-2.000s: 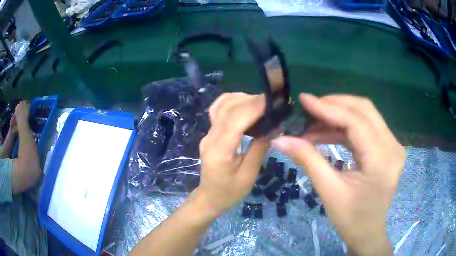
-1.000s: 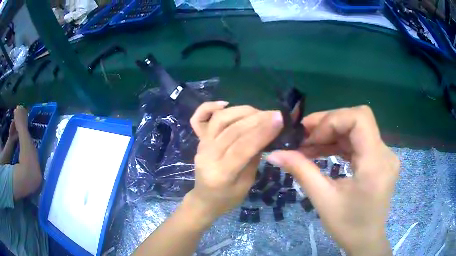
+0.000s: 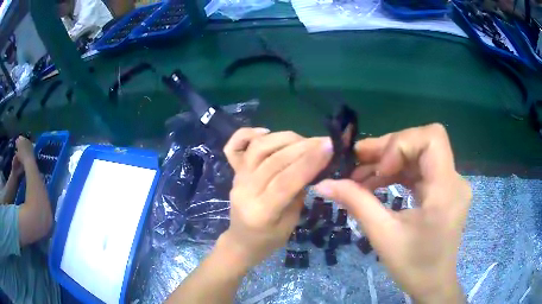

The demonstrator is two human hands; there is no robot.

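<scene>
My left hand is closed around a black headband, whose one end sticks out to the upper left with a small silver-white patch. The other end stands up between my two hands. My right hand has its thumb and fingers at that end, pinching it; whether a small part is between the fingertips is hidden. Small black plastic parts lie in a loose group on the silvery wrap below my hands.
A clear bag of black pieces lies left of my hands. Further left is a blue-rimmed tray with a white inside. Behind runs a green belt with curved black bands. Another person's arm is at far left.
The headband has turned from upright to pointing upper left, and my left fingers now wrap over it. My right hand stays at its near end. In the last second little moved.
</scene>
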